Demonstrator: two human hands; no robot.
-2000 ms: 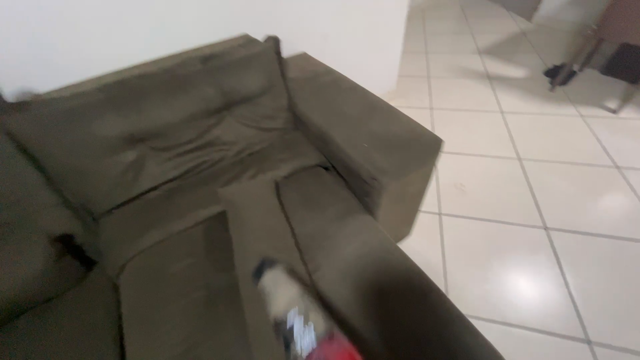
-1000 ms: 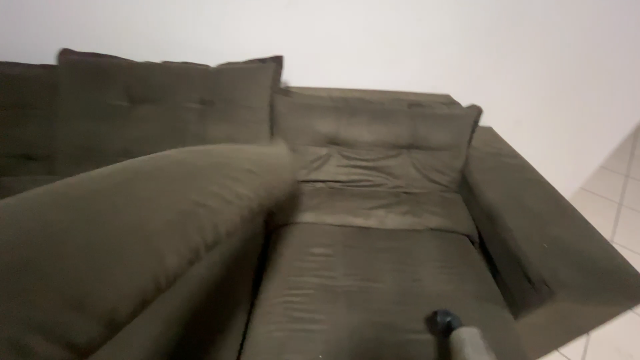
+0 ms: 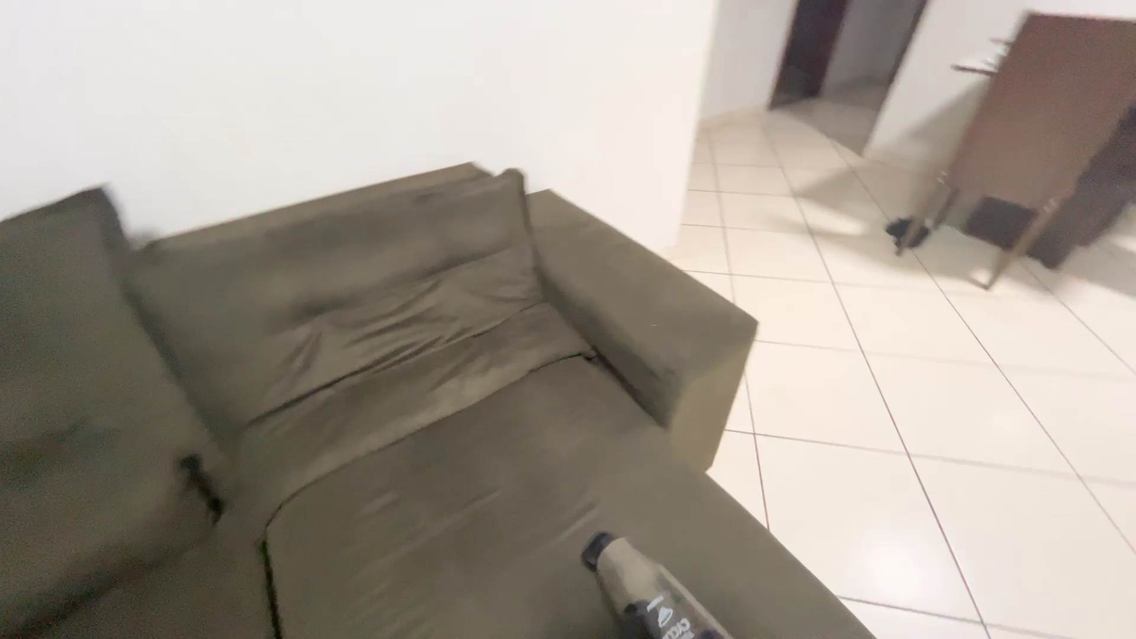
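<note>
Neither of my hands shows in the head view. The front of what looks like a handheld vacuum cleaner (image 3: 652,586), with a dark nozzle tip and a translucent greyish body bearing writing, reaches in from the bottom edge. Its rear part and whatever holds it are out of frame. The tip is over or against the seat cushion (image 3: 461,497) of a dark olive-grey fabric sofa; contact cannot be told. Behind the seat leans a wrinkled back cushion (image 3: 355,302), with the wide armrest (image 3: 648,302) to its right. Another back cushion (image 3: 71,382) fills the left side.
A white wall (image 3: 355,98) stands behind the sofa. Pale floor tiles (image 3: 825,382) lie to the right. A brown chair (image 3: 1038,115) is at the upper right, with a small dark object (image 3: 905,232) on the floor by its leg. Dark doorways open farther back.
The view has swung right, bringing the chair and floor back in. A large cushion raised in the foreground one second ago no longer shows there. The vacuum's tip remains over the seat.
</note>
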